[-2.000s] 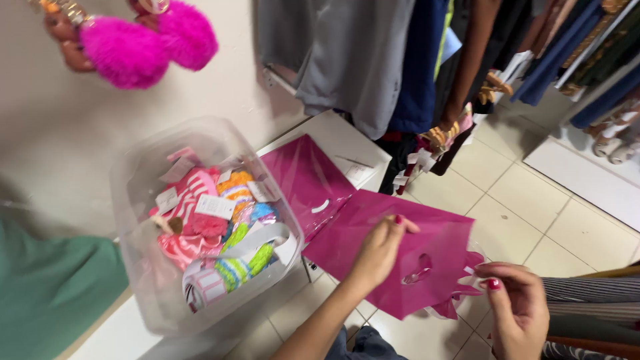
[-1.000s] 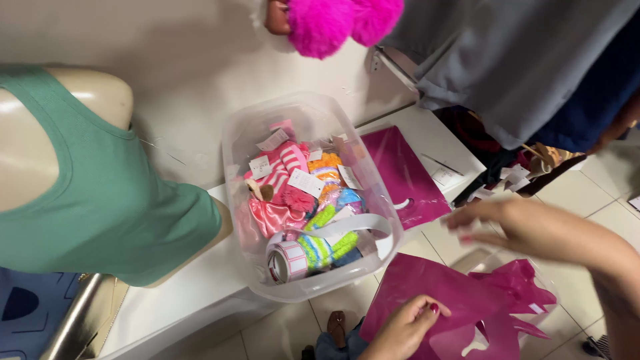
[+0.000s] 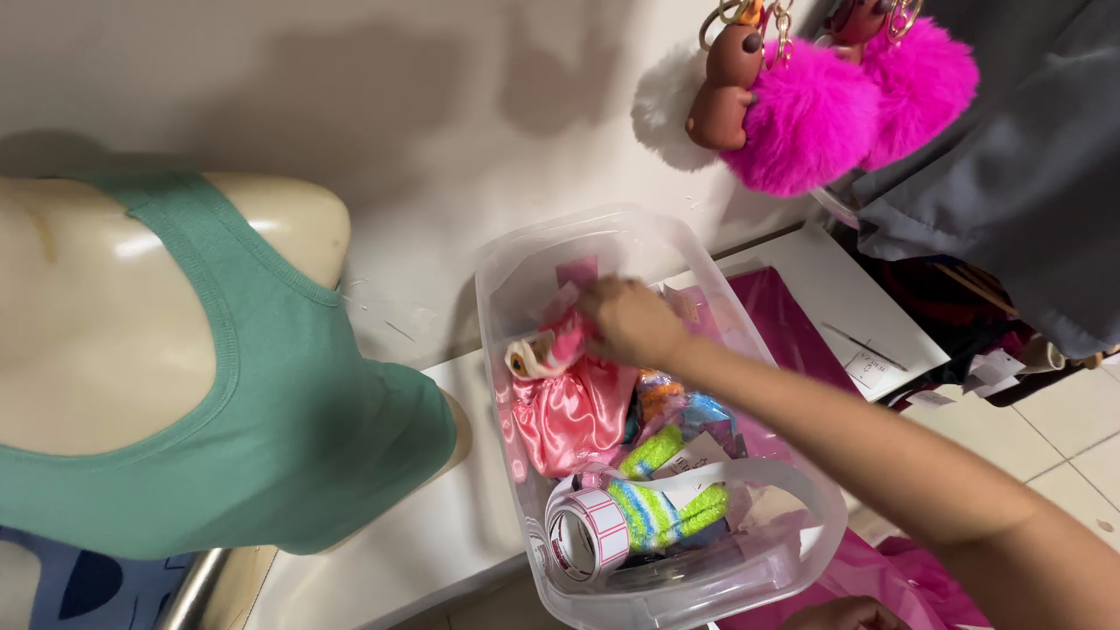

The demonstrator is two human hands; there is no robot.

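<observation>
My right hand [image 3: 632,322], blurred by motion, reaches into a clear plastic bin [image 3: 509,560] and grips a pink knitted item [image 3: 569,343] near the far left part. Beneath it lies a pink satin pouch [image 3: 573,416], with a white-and-brown piece beside it. A lime, blue and white striped fuzzy item [image 3: 652,512] and a roll of pink-edged white labels [image 3: 588,535] sit at the bin's near end. At the bottom edge, partly cut off, my left hand [image 3: 844,615] is closed at a magenta plastic bag [image 3: 875,582]; its fingertips are mostly hidden.
A mannequin torso in a green tank top [image 3: 289,420] stands left of the bin. Pink pompom keychains [image 3: 809,118] hang above. On the white shelf [image 3: 884,324] are another magenta bag [image 3: 787,328] and a thin dark pen-like item [image 3: 862,345]. Grey garments [image 3: 1006,192] hang right.
My right hand has moved from above the magenta bag into the bin and taken hold of the pink item. My left hand has stayed low by the bag. The view has swung left.
</observation>
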